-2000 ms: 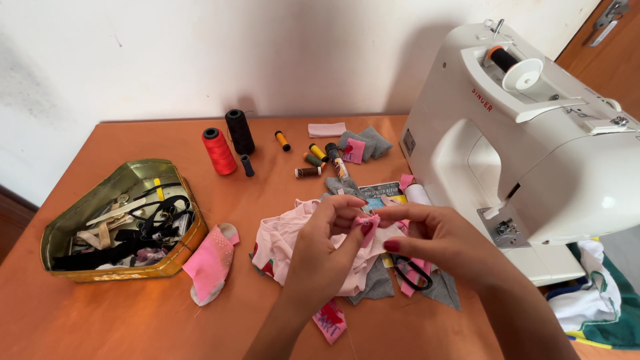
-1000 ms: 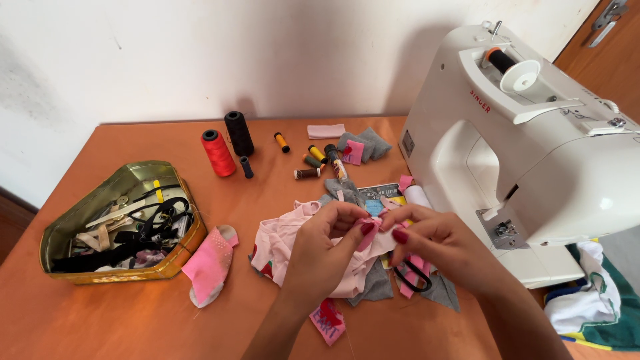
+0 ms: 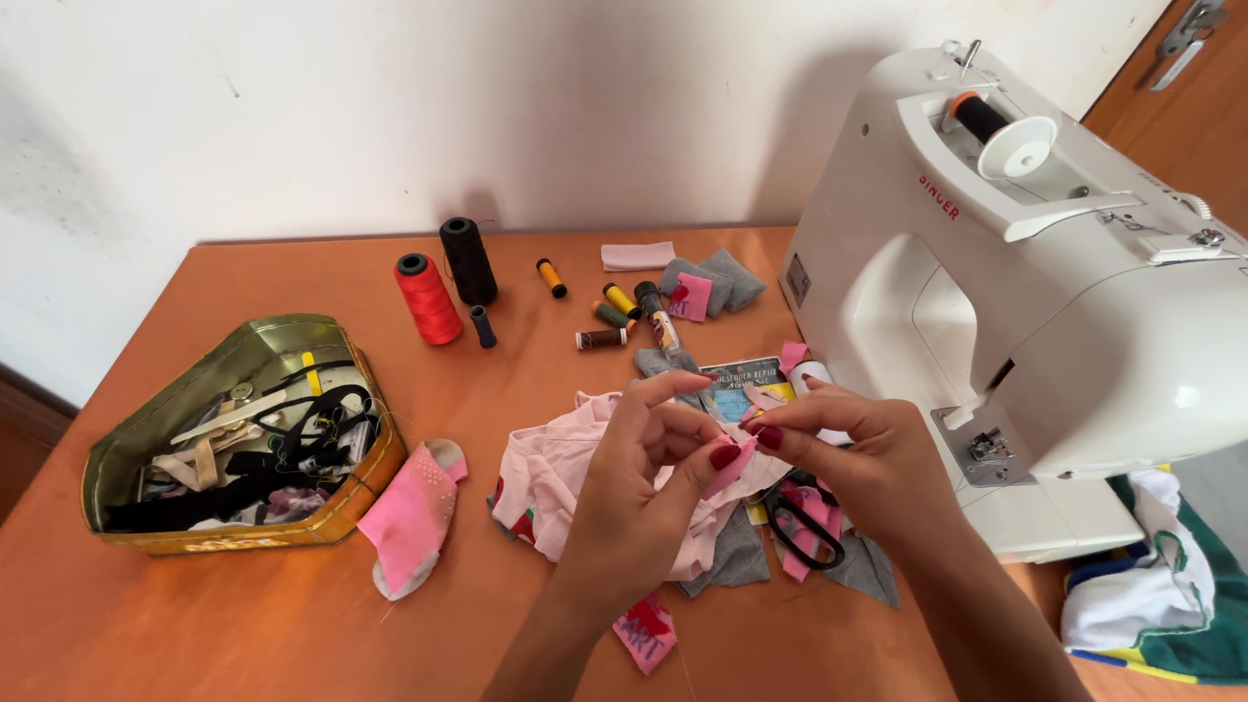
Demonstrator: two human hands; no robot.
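My left hand (image 3: 655,478) pinches a small piece of pink fabric (image 3: 729,470) between thumb and fingers. The fingertips of my right hand (image 3: 858,448) meet its upper edge and pinch it too; whether they also hold a needle I cannot tell. Under and behind both hands lies a heap of pale pink fabric (image 3: 556,468) with grey scraps (image 3: 736,561). Black-handled scissors (image 3: 807,531) rest on pink scraps below my right hand. Partly hidden behind my fingers is a needle set packet (image 3: 746,375). A printed pink scrap (image 3: 645,634) lies nearer the front.
A white Singer sewing machine (image 3: 877,244) stands at right, with cloth (image 3: 1141,585) beside it. On the left are an open tin of notions (image 3: 385,478) and a pink and grey fabric piece (image 3: 414,517). Red (image 3: 429,302) and black (image 3: 468,263) thread cones and several small spools stand or lie behind.
My right hand has shifted slightly and its fingertips have come back together with those of my left hand, where a gap showed a second ago. The pink piece stays in my left hand.
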